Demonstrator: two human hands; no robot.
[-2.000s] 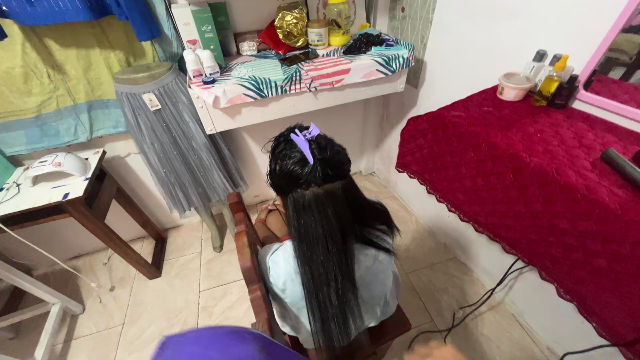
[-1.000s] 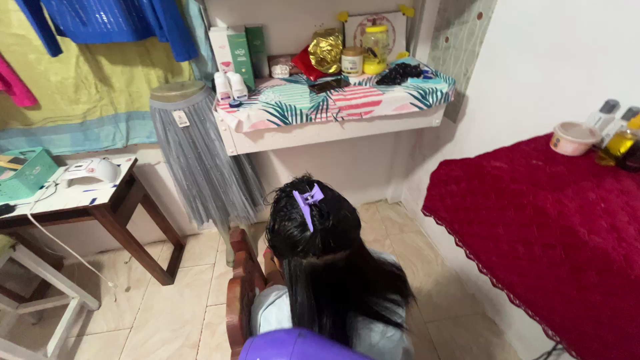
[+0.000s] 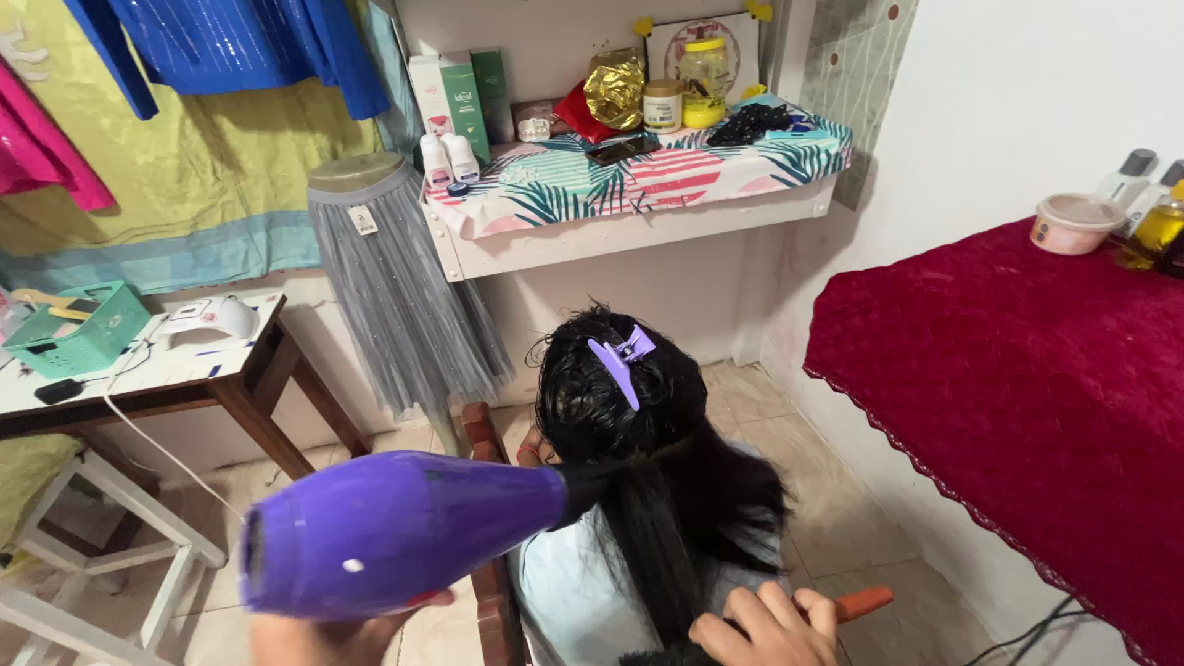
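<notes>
A person with long dark hair [image 3: 661, 536] sits on a wooden chair [image 3: 490, 546], seen from behind. A purple claw clip [image 3: 624, 363] pins the upper hair. From the lower left, my left hand [image 3: 342, 634] grips a purple hair dryer [image 3: 407, 532], its black nozzle [image 3: 587, 486] at the hair below the pinned section. My right hand [image 3: 772, 629], at the bottom, is closed around a brush with an orange handle [image 3: 865, 603]; its dark bristles [image 3: 671, 657] are at the lower hair, partly cut off by the frame's edge.
A shelf with a leaf-print cloth [image 3: 573, 194] holds jars, boxes and bottles. Left are a grey skirt on a form [image 3: 388, 287], a small table [image 3: 250, 342] and a white-legged stool [image 3: 120, 546]. A red-covered table [image 3: 1017, 388] borders the right side; black cables [image 3: 1036, 629] lie low.
The hair dryer has come up from the bottom edge to the hair, pointing right. My right hand with the brush now shows; it was out of view one second ago.
</notes>
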